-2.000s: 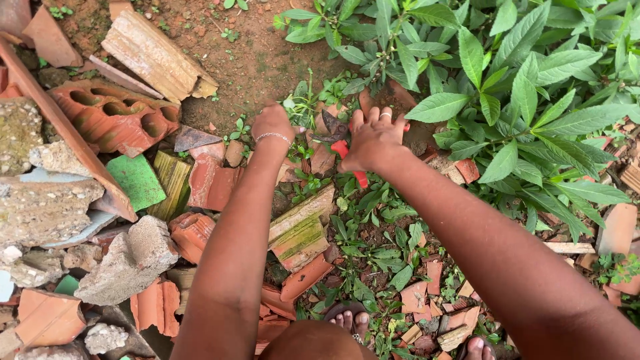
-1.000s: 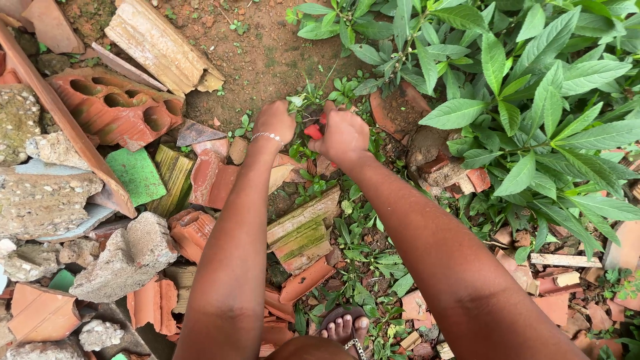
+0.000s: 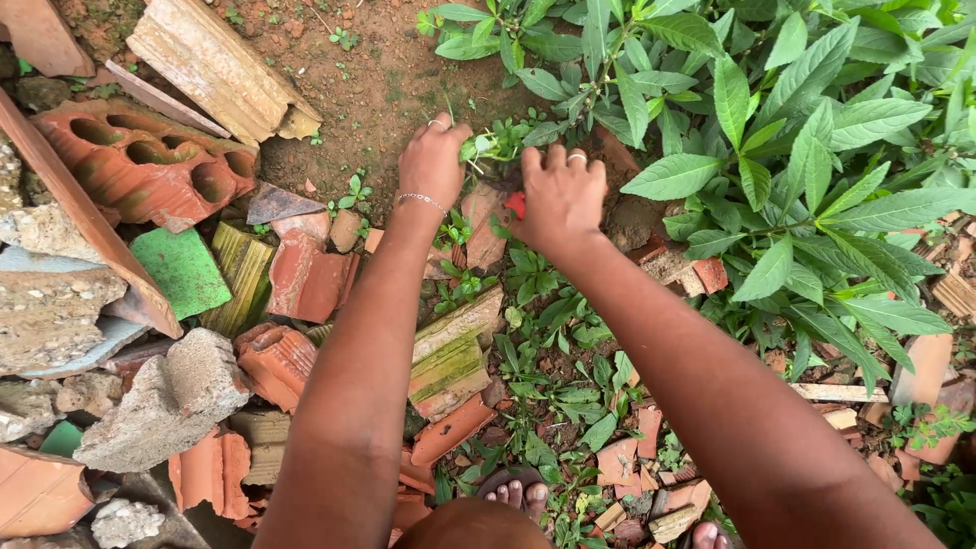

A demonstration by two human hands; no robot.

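Note:
My left hand (image 3: 433,162), with a ring and a thin bracelet, is closed on small green weeds (image 3: 492,145) by the bare soil. Just right of it, my right hand (image 3: 563,191) wraps around a tool with red handles (image 3: 516,204); most of the tool is hidden by the fingers. Its dark part lies low between the hands, beside the weeds, and its exact kind is hard to make out now. Under the hands a flat piece of broken tile (image 3: 483,225) rests on the soil among small plants.
Broken hollow brick (image 3: 145,164), concrete chunks (image 3: 164,400) and a green tile piece (image 3: 181,271) are heaped at left. A leafy bush (image 3: 793,175) fills the upper right. My sandalled foot (image 3: 518,492) shows at bottom centre, near mossy tile (image 3: 451,354) and low weeds.
Two seconds ago the red handles showed spread beneath my right hand; now the fingers cover most of them. My hands, close together one second ago, are farther apart.

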